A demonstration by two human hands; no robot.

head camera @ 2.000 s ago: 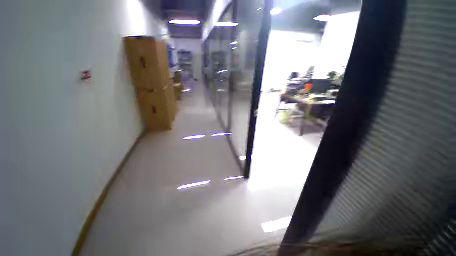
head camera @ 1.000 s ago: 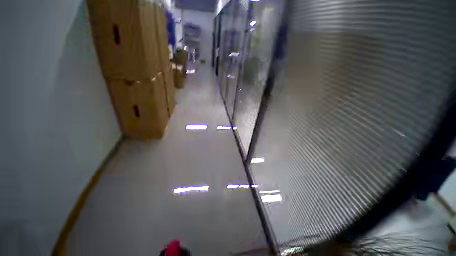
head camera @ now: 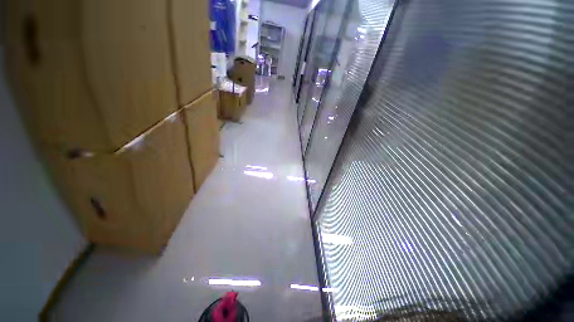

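Observation:
The pink-red spout cap and dark collar of a water bottle (head camera: 226,309) show at the bottom centre, cut off by the picture's edge. A thin brown, blurred edge (head camera: 418,313) runs along the bottom right; it may be the carton, but I cannot tell. Neither of my hands shows in the picture, so what they hold is hidden.
Large stacked brown cartons (head camera: 148,182) stand close on the left against the wall. Smaller cartons (head camera: 233,104) and blue items (head camera: 223,25) are further along. Ribbed glass partitions (head camera: 440,163) line the right. Shelving (head camera: 271,41) stands at the corridor's far end. The floor (head camera: 252,220) is shiny.
The stacked cartons on the left have come much closer and larger. The open doorway on the right has passed out of view. The bottle's cap has come into view at the bottom.

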